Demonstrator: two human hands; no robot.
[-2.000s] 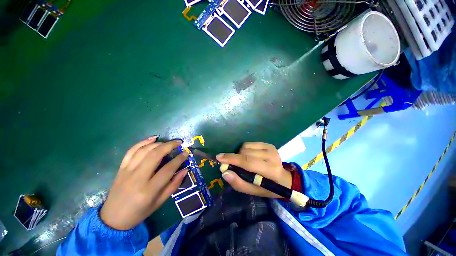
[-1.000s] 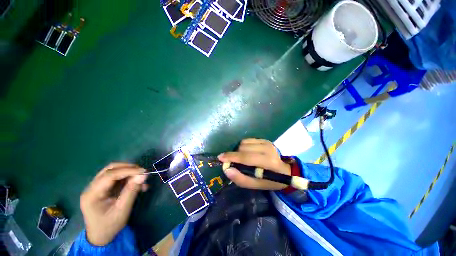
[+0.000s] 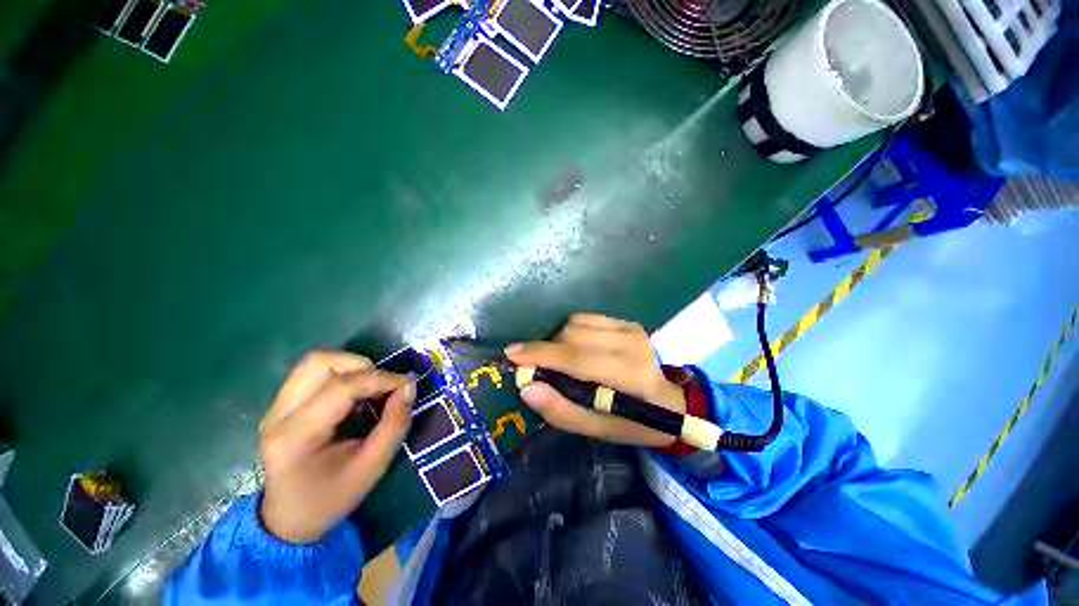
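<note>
A blue PCB panel (image 3: 476,423) lies on the green bench in front of me, with dark white-bordered LCD screens (image 3: 453,474) along its left side and orange flex tails (image 3: 509,424) on its right. My right hand (image 3: 601,376) holds the black soldering iron (image 3: 645,411) like a pen, its tip at the panel's far end. My left hand (image 3: 322,440) has thumb and forefinger pinched over the far screen, which they partly cover. The solder wire between these fingertips is hardly visible. Glare hides the exact contact at the iron's tip.
A stack of loose LCD modules (image 3: 95,511) and a clear bag (image 3: 17,547) lie at the left. Finished panels (image 3: 491,73) lie at the far side, more screens (image 3: 152,26) at far left. A wire fan (image 3: 716,24), white tub (image 3: 842,73) and blue stool (image 3: 876,211) are at the right.
My left hand first let go of the panel and drew back left with the solder wire, then moved in again to the far screen. The iron has stayed near the panel's far end.
</note>
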